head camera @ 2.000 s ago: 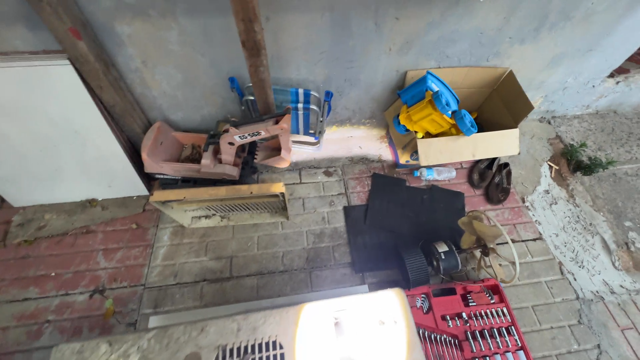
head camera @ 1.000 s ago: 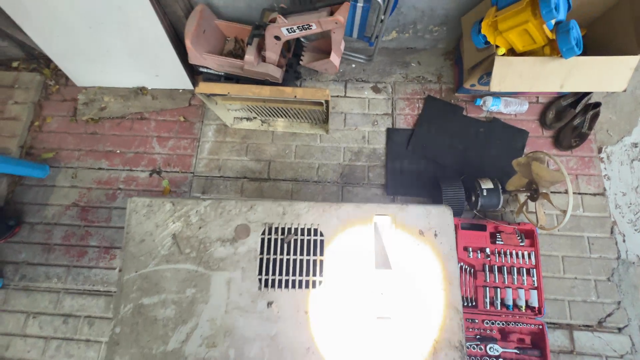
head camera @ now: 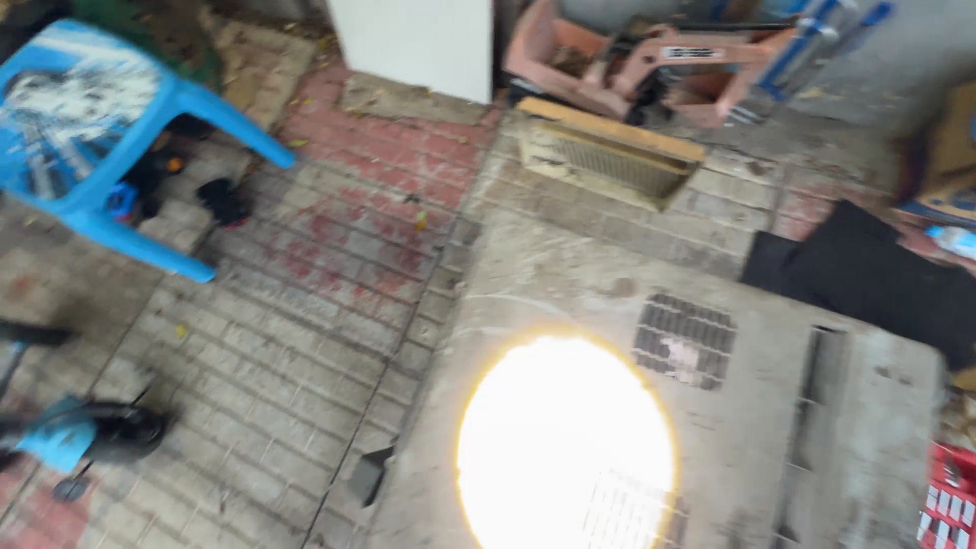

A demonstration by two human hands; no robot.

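Note:
Neither of my hands shows in the head view. A large, worn, pale metal housing panel (head camera: 526, 282) fills the lower middle and right, with a slotted vent grille (head camera: 684, 341) and a long dark slot (head camera: 808, 412) to its right. A round patch of glaring light (head camera: 568, 442) hides part of its surface and part of a second grille. At the right edge lies a red socket set case (head camera: 945, 488) with metal sockets, cut off by the frame. A black sheet (head camera: 877, 274) lies beyond the panel's far right corner.
A blue plastic chair or stool (head camera: 145, 164) with white residue lies at the upper left. A small blue and black wheeled thing (head camera: 69, 435) stands lower left. Behind the panel are a slatted beige frame (head camera: 610, 156), a pink toy excavator (head camera: 648, 69) and a white board (head camera: 419, 46).
The view has swung left and tilted, bringing the blue plastic seat into sight. The bright patch lies farther left on the panel than one second ago.

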